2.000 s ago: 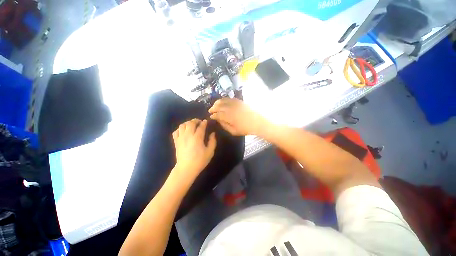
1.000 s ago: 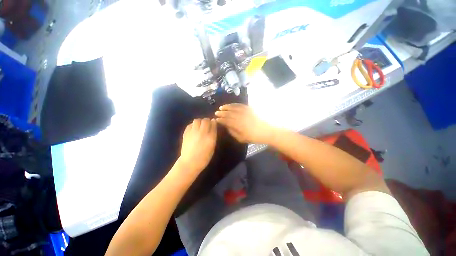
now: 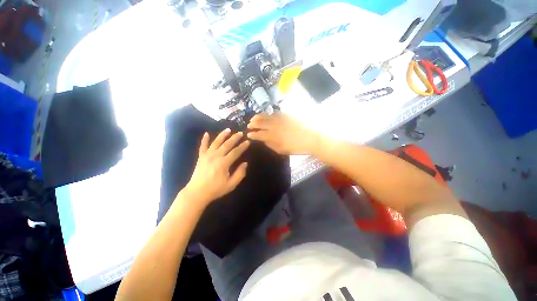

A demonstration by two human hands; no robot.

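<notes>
A black garment panel (image 3: 259,182) lies under both my hands, with its upper edge at the presser foot and needle area (image 3: 254,100) of the white and blue sewing machine. Its lower part hangs over the table's front edge towards my lap. My left hand (image 3: 219,161) lies on the panel with fingers spread. My right hand (image 3: 282,134) rests on the panel just in front of the needle area, fingertips close together, pointing left. Whether its fingers pinch the cloth is unclear. The exact needle point is hidden among the metal parts.
Stacked black panels (image 3: 82,132) lie at the table's left. A yellow patch (image 3: 288,79), dark rectangle (image 3: 319,82), slim metal tool (image 3: 374,93) and orange-and-red-handled scissors (image 3: 428,77) lie right of the needle. A red stool (image 3: 377,214) stands below my right forearm.
The panel has shifted and turned, and its lower part now hangs nearer my lap. My left hand has moved left and its fingers have spread. My right hand stays near the needle.
</notes>
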